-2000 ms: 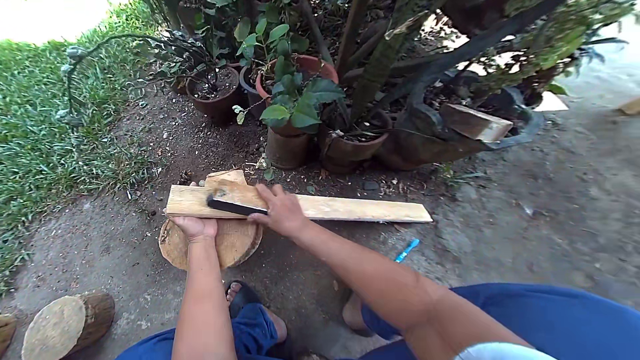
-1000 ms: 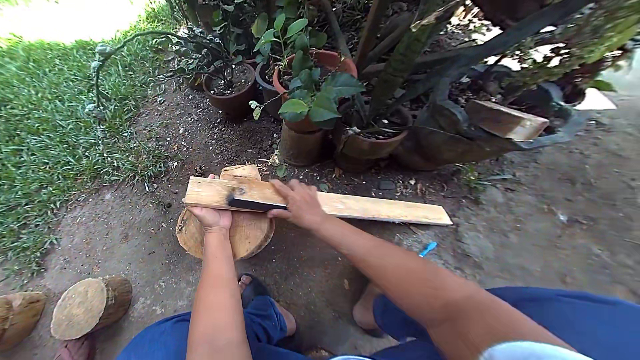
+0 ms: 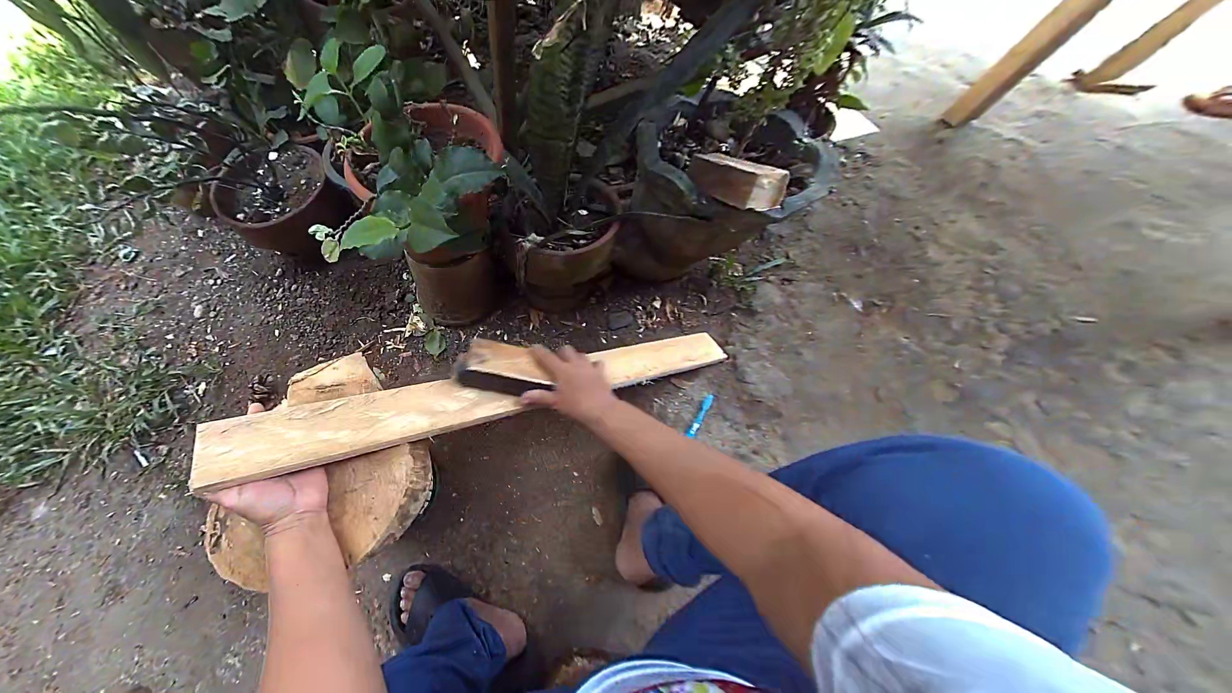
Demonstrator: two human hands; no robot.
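Observation:
A long, pale wooden board (image 3: 366,423) lies slanted over a round log stump (image 3: 380,500), its right end reaching past the stump. My left hand (image 3: 279,496) grips the board's left end from beneath, palm up, with most of its fingers hidden. Around a wooden block with a dark, sandpaper-like layer along its underside (image 3: 500,366), my right hand (image 3: 573,385) is closed; the block rests on the board right of its middle. Behind the board's left part, a rough piece of wood (image 3: 332,378) stands on the stump.
Potted plants line the far side, among them a brown pot (image 3: 274,207) and a clay pot (image 3: 568,260). A wood offcut (image 3: 739,181) sits on a dark planter. On the ground by my right forearm lies a blue pen-like object (image 3: 701,416). Wooden poles (image 3: 1025,63) are upper right.
My right hand has moved the block rightward along the board, away from my left hand. My left hand still holds the left end. The view has shifted to the right.

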